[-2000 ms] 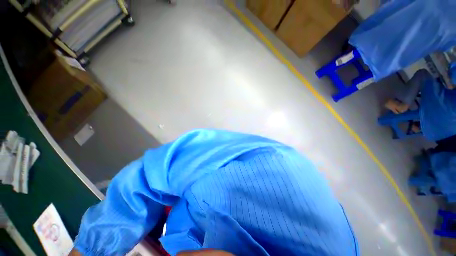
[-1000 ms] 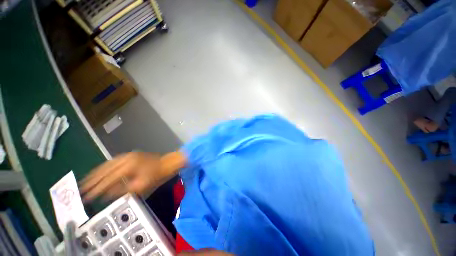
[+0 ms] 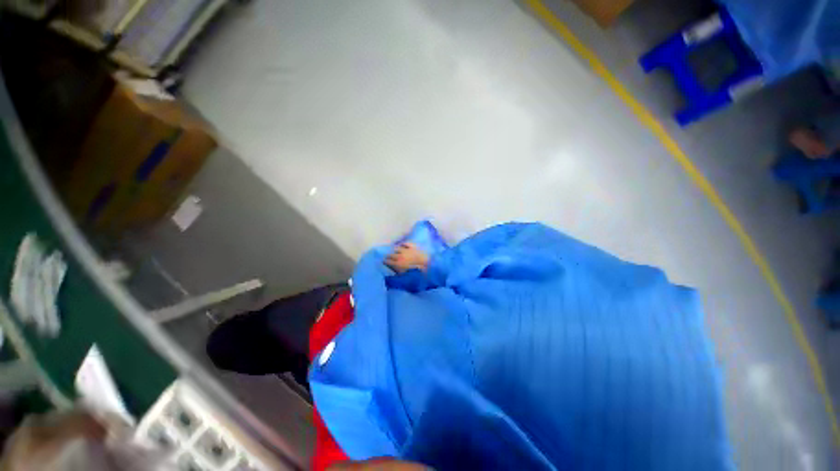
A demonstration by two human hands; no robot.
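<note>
A white tray [image 3: 189, 430] with square pockets lies at the green bench's near edge, lower left. Dark round spots show in several pockets, probably watch backs. A blurred hand, seemingly my left hand [image 3: 60, 443], is over the bench left of the tray, cut off by the lower edge; its grip is unclear. My right hand [image 3: 406, 258] is against the blue smock near its front edge, fingers bent on the cloth; whether it grips cloth is unclear. A white paper slip [image 3: 101, 386] lies between the left hand and the tray.
Pale strips [image 3: 39, 283] lie bunched on the green bench [image 3: 124, 336]. A cardboard box [image 3: 138, 166] and a rack [image 3: 152, 32] stand beyond its edge. A blue stool [image 3: 705, 64] and another person's hand [image 3: 810, 143] are at upper right, past the yellow floor line.
My right hand has moved from beside the slip and tray back to the smock. The blurred left hand has come into view at lower left. The view has shifted, showing less of the tray.
</note>
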